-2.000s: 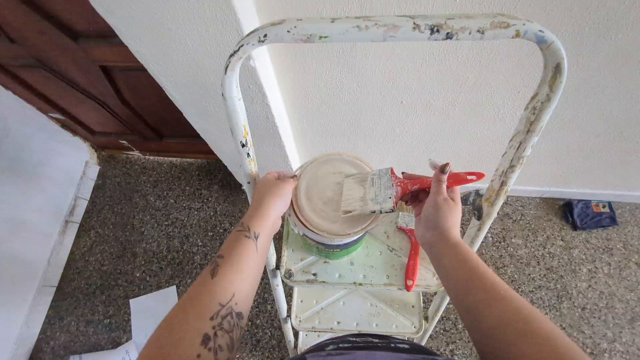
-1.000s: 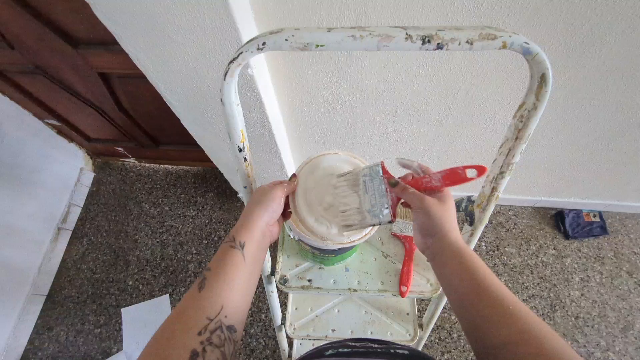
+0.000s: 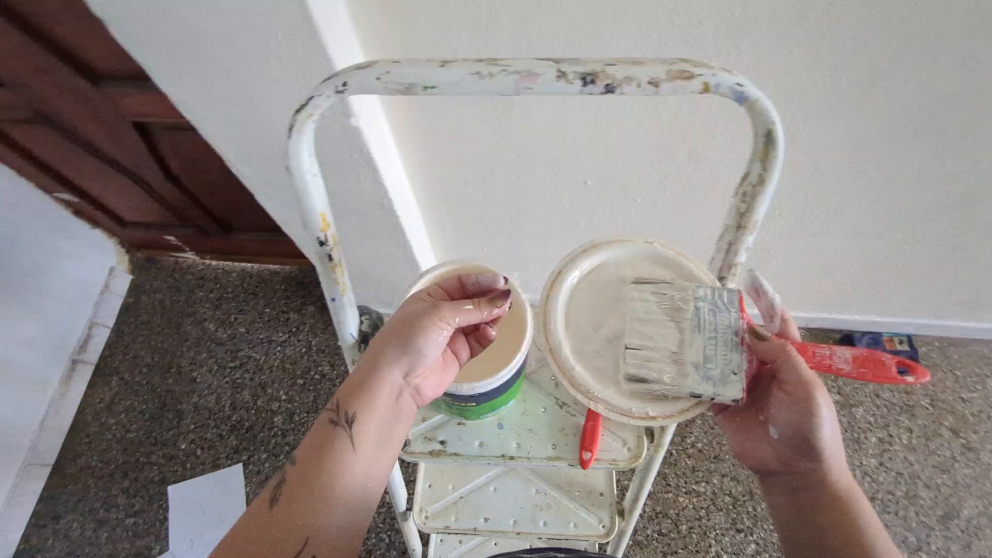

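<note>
My right hand holds a wide red-handled paintbrush together with the round paint-can lid, whose pale inner face is turned up under the bristles. Light paint coats the bristles and ferrule. The uncovered plastic paint can, with a green and dark band, stands on the stepladder's top step, light paint inside. Over its left side hovers my left hand, fingers curled, thumb near the fingertips, holding nothing that I can see. A smaller brush's red handle shows on the step; the lid hides the rest.
The paint-spattered stepladder rail arches before a white wall. Lower steps lie beneath the top one. A brown panelled door is at the left. White paper and a dark blue packet lie on the speckled floor.
The lid has come off the can and moved right with the wide brush, in my right hand. My left hand has left the lid's edge and is now over the uncovered can.
</note>
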